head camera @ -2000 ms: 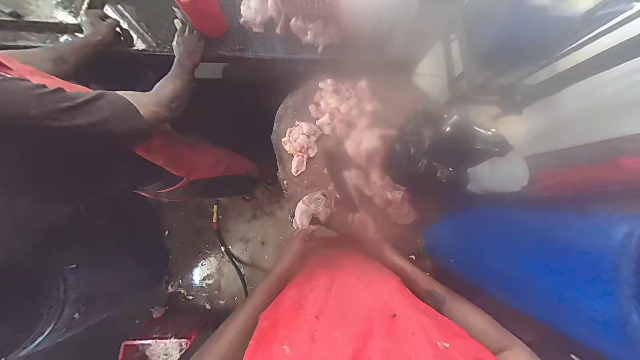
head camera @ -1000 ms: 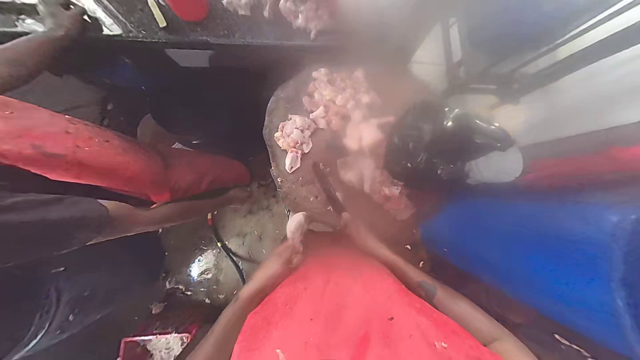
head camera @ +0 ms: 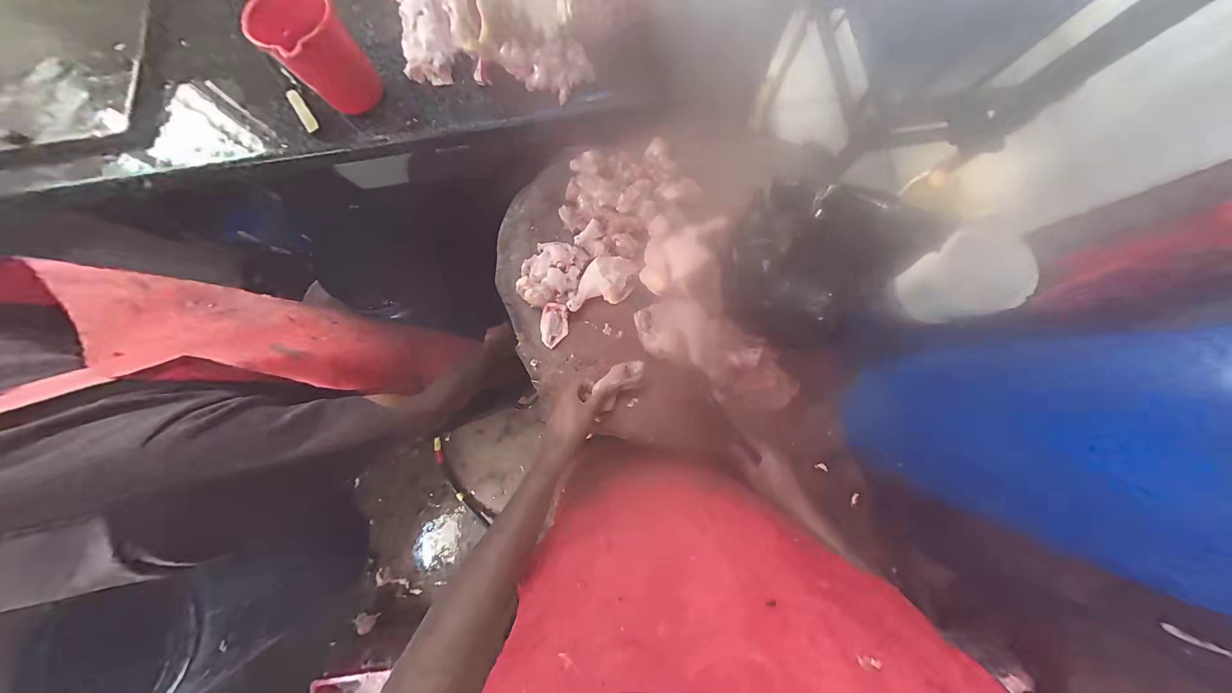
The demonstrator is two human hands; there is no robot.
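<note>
My left hand [head camera: 574,406], at the near left part of a round chopping block [head camera: 520,241], has its fingers around a small piece of raw chicken [head camera: 621,378]. Across from it, at the near right of the block, is my right hand [head camera: 758,460], blurred by haze; whether it grips anything cannot be made out. Beyond both hands lies a pile of raw chicken pieces [head camera: 626,197]. A separate chicken piece [head camera: 606,279] rests against the pile's near left side, beside a small clump [head camera: 553,272]. More pieces [head camera: 712,342] lie hazily along the right.
A black plastic bag [head camera: 799,250] stands right of the block, with a large blue container [head camera: 1049,452] nearer. Another person's forearm [head camera: 452,385] reaches to the block's left edge. A dark counter [head camera: 433,120] at the back holds a red plastic jug [head camera: 322,58] and more raw meat [head camera: 491,43].
A chicken piece now lies against the pile where none lay a second ago. My right hand has moved right, away from my left. The other person's hand, by the red jug two seconds ago, is now low beside the block.
</note>
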